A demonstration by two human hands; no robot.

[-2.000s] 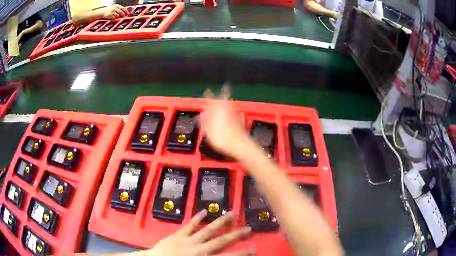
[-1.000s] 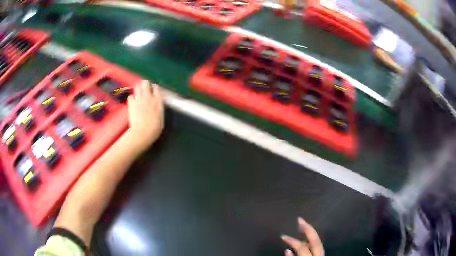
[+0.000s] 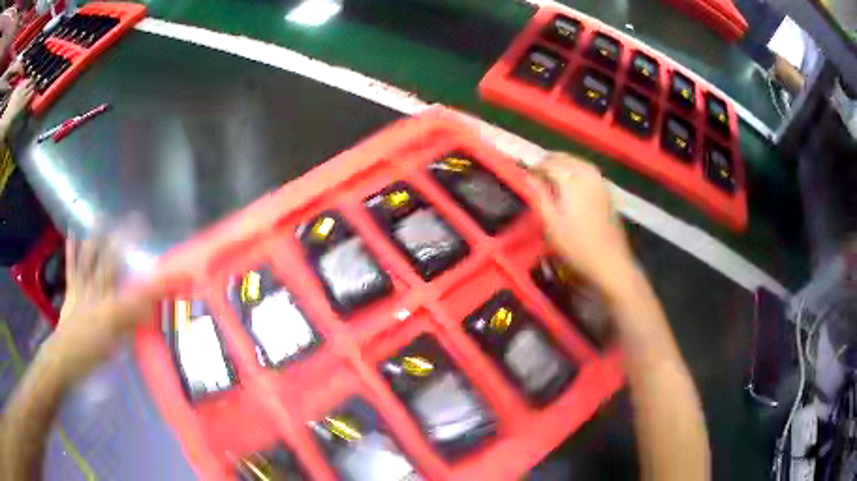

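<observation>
A red-orange foam phone tray point(image 3: 399, 313) lies tilted across the middle, its pockets filled with black flip phones showing pale labels and gold discs, such as one phone point(image 3: 350, 268). My left hand point(image 3: 92, 282), blurred, is at the tray's left corner. My right hand point(image 3: 575, 199) is at its far right edge, fingers over the rim. Both hands appear to hold the tray between them. Its near edge is cut off by the picture's bottom.
A second filled phone tray point(image 3: 601, 113) lies on the green belt at upper right. Another tray point(image 3: 89, 58) and a person's hand point(image 3: 14, 99) are at upper left. Red pens point(image 3: 83, 122) lie on the bench. A dark smartphone point(image 3: 771, 343) and cables are at right.
The left-hand tray has come to the middle with both my hands at its edges. My left hand has moved from its right edge to its left; my right hand has come up to it.
</observation>
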